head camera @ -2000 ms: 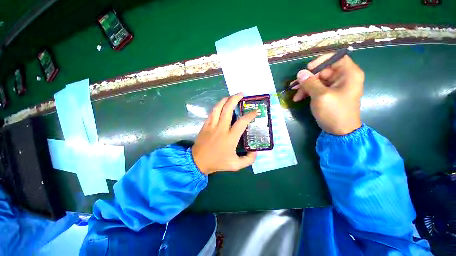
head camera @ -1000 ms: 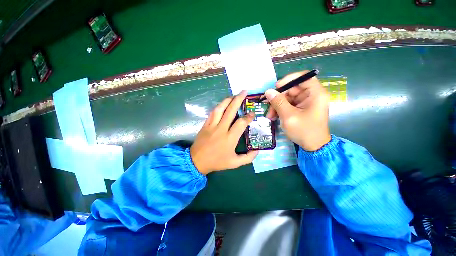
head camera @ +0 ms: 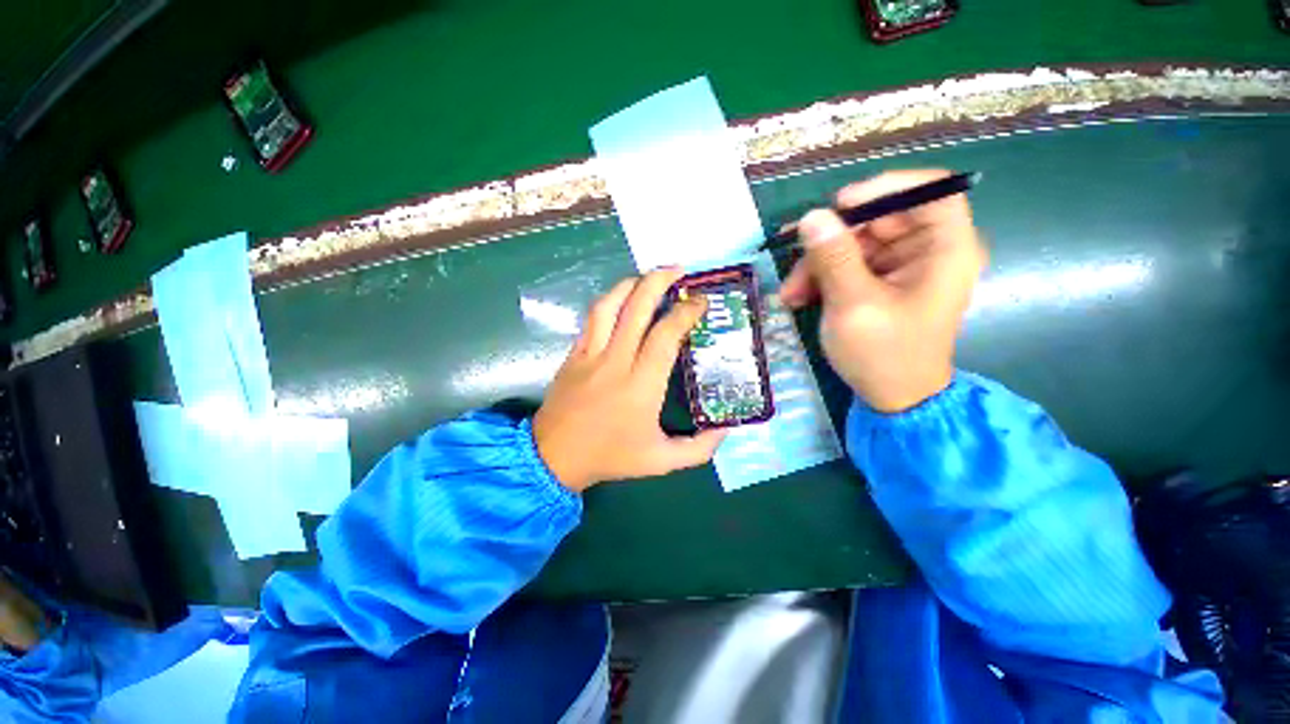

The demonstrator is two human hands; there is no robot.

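An opened phone unit point(head camera: 729, 361) with a dark red rim, green board and silvery areas lies upright in view on a pale release liner sheet point(head camera: 676, 177). My left hand point(head camera: 623, 389) holds the phone by its left side, with fingers on its top left and the thumb at its lower edge. My right hand point(head camera: 894, 290), slightly blurred, holds slim black tweezers point(head camera: 905, 198) like a pen, just right of the phone. The tool's tip is near the phone's top right corner, over the liner. I cannot tell whether the tip carries a piece.
Crossed pale liner sheets point(head camera: 212, 354) and a black tray point(head camera: 106, 481) are at left. Phones point(head camera: 266, 116) lie on the green belt beyond the worn whitish edge point(head camera: 453, 212). A clear film point(head camera: 559, 304) lies left of the liner. A dark fan point(head camera: 1217, 594) is at lower right. Another person's hand point(head camera: 21, 615) shows at lower left.
My right hand moved from over the phone to its right, lifting the tip off the board. The belt phones shifted left. The yellow strip is no longer visible. Another person's hand appeared at lower left.
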